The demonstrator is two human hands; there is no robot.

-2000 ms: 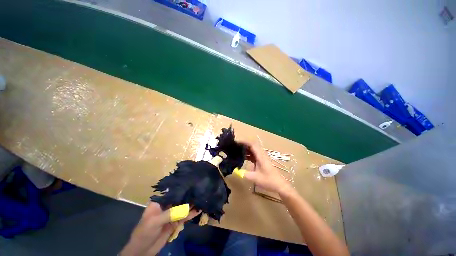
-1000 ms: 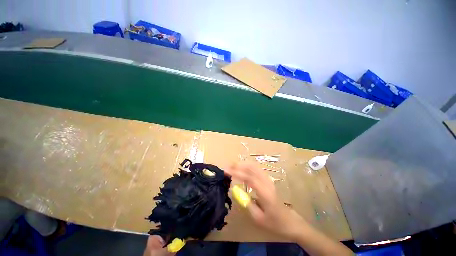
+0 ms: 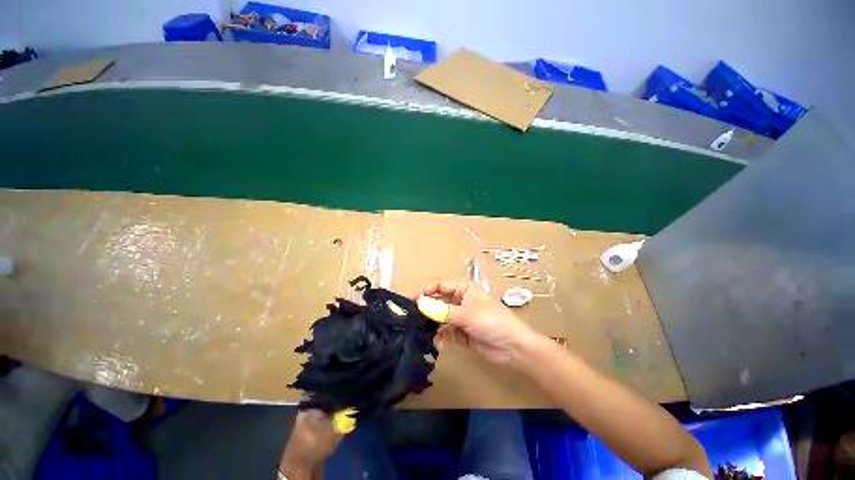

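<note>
A black spiky piece (image 3: 361,352) with jagged tufts is held above the near edge of the cardboard-covered bench. A small beige bit shows near its top, and a black curl sticks up there. My left hand (image 3: 317,436) holds it from below, a yellow cot on one finger; its other fingertips are hidden behind the tufts. My right hand (image 3: 469,319) is at the upper right of the piece, its yellow-covered thumb against the black edge.
Thin sticks (image 3: 517,255), a small white dish (image 3: 517,297) and a white glue bottle (image 3: 622,257) lie on the bench (image 3: 187,291). A grey metal box (image 3: 750,281) stands right. A green belt (image 3: 281,150) runs behind. A blue crate (image 3: 656,450) sits low right.
The piece has turned from two spread tufted parts into one compact bundle. My right hand came away from it, then back onto its upper right edge. The view has shifted.
</note>
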